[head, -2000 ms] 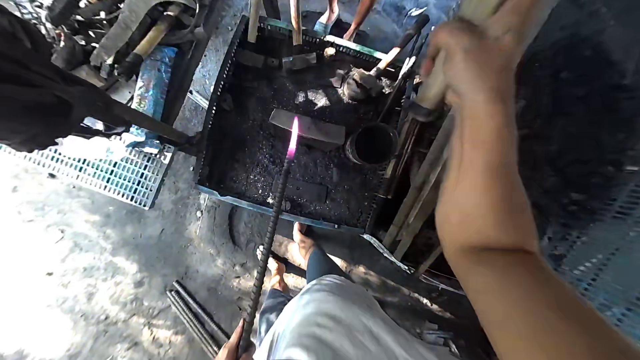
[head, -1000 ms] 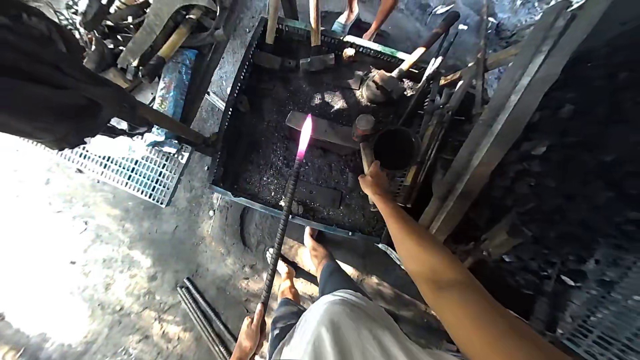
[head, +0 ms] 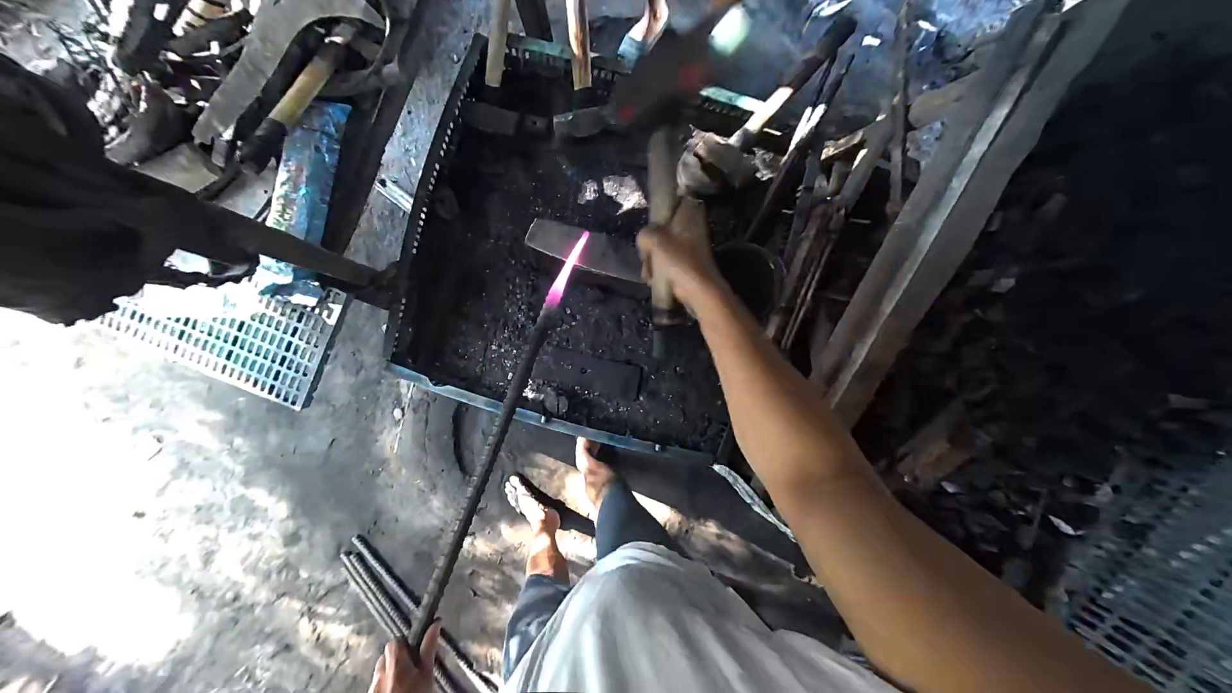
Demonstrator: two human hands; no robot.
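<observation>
My left hand, at the bottom edge, grips the lower end of a ribbed steel rebar. The rebar's pointed tip glows pink-white over a flat steel anvil block; whether they touch I cannot tell. My right hand is closed round the wooden handle of a hammer, right of the glowing tip. The blurred hammer head is raised beyond the hand, toward the top of the view. A dark round container is partly hidden behind my right hand.
A crate-like tray of dark grit surrounds the block. Hammers with wooden handles line its far side; long rods and tongs lie right. More rebars lie on the floor. A dark beam reaches in from the left. Another person's leg shows beyond.
The hammer was held up at the upper right, then was low beside the block, and is now raised again in my right hand. My left hand has kept its hold on the rebar.
</observation>
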